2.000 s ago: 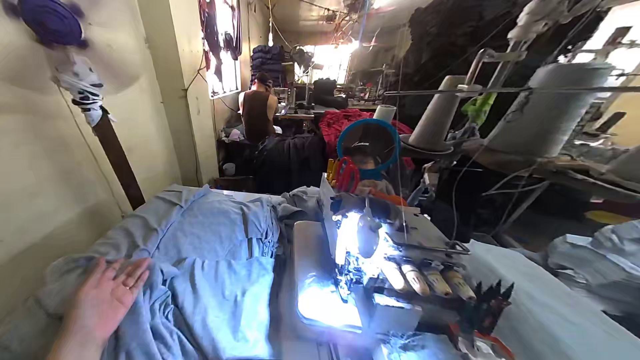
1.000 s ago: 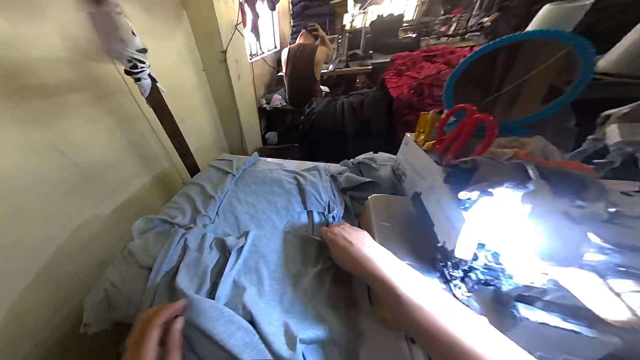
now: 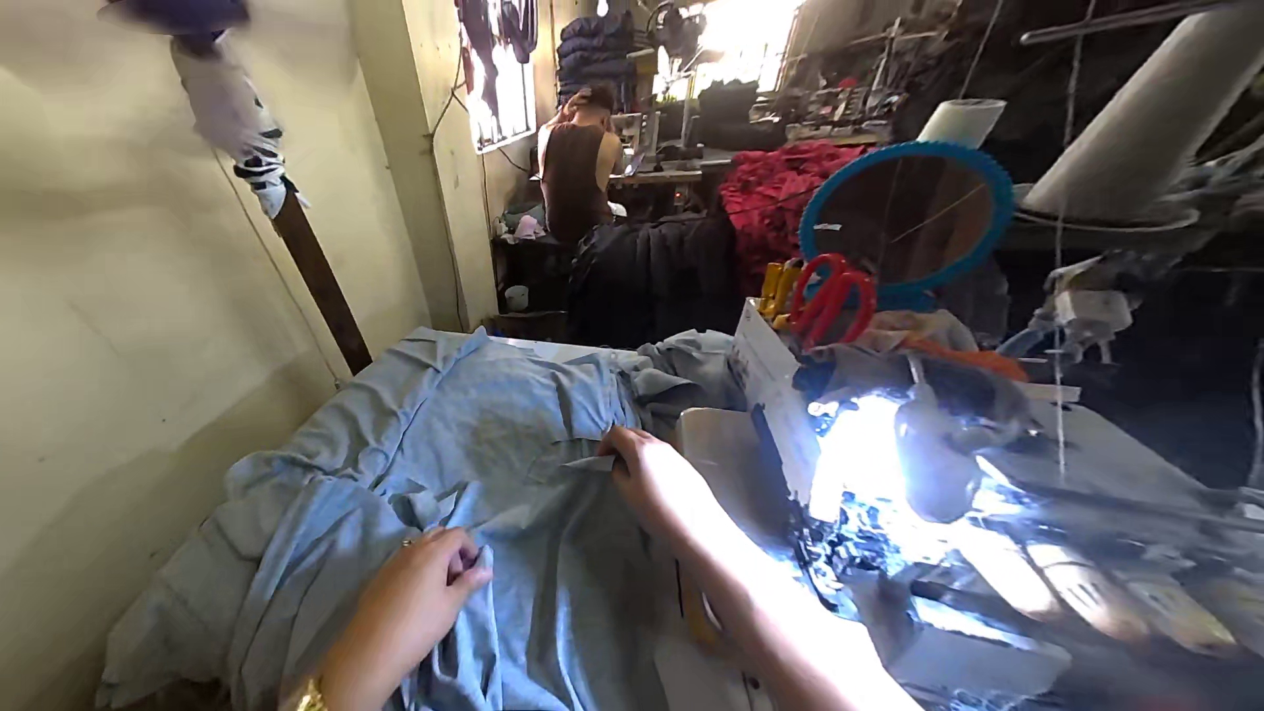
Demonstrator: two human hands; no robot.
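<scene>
Light grey-blue fabric (image 3: 494,395) lies in folds across the table left of a brightly lit sewing machine (image 3: 859,494). My left hand (image 3: 425,583), a ring on one finger and a gold band at the wrist, pinches a fold of it near the front. Farther back and to the right, my right hand (image 3: 642,474) grips an edge of the same cloth between thumb and fingers, beside the machine's pale plate (image 3: 726,454). My right forearm crosses in front of the machine.
Red-handled scissors (image 3: 832,301) stand behind the machine by a round blue-framed mirror (image 3: 907,212). Large thread cones (image 3: 1136,128) rise at the right. A wall borders the left side. At the back, a person (image 3: 578,168) sits near dark cloth (image 3: 652,276) and a red fabric pile (image 3: 770,197).
Two seconds ago my left hand lay flat with spread fingers on the cloth; now it pinches a fold. My right hand, out of view then, has come onto the fabric. The view has shifted.
</scene>
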